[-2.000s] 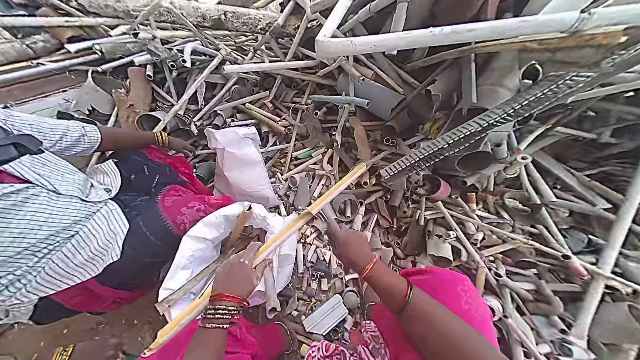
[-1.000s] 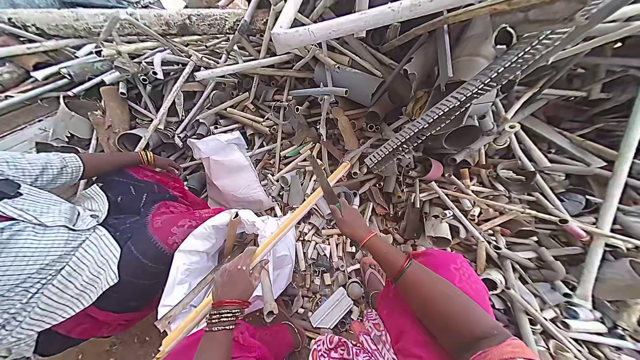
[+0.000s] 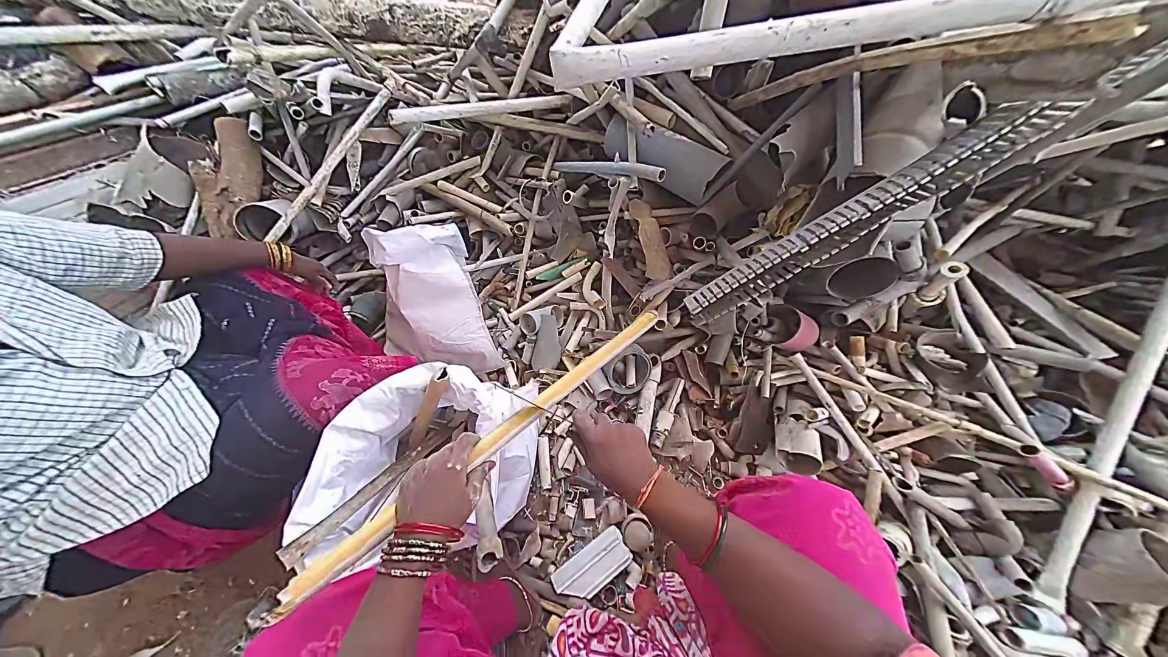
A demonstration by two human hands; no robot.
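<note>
My left hand (image 3: 440,493) grips a long yellowish plastic pipe (image 3: 593,370) that slants from the lower left up to the scrap pile. My right hand (image 3: 610,449) is closed beside the pipe on a bladed tool (image 3: 538,404); its thin blade lies across the pipe, seen nearly edge-on, and the handle is hidden in the fist. Under the pipe an open white woven sack (image 3: 351,461) holds pipe lengths, including a weathered strip (image 3: 351,520). A pale grooved plastic piece (image 3: 591,563) lies on the scrap between my knees.
Another person (image 3: 100,383) sits at the left, a hand on the pile. A second white sack (image 3: 436,297) lies beyond the open one. Plastic pipe scrap (image 3: 721,411) surrounds me. A dark slotted channel (image 3: 876,214) and a thick white pipe (image 3: 776,41) reach in from the upper right.
The blade, seen broadside and raised above the pipe one second ago, now lies across it. My right hand has moved down and left. My left hand keeps its hold on the pipe.
</note>
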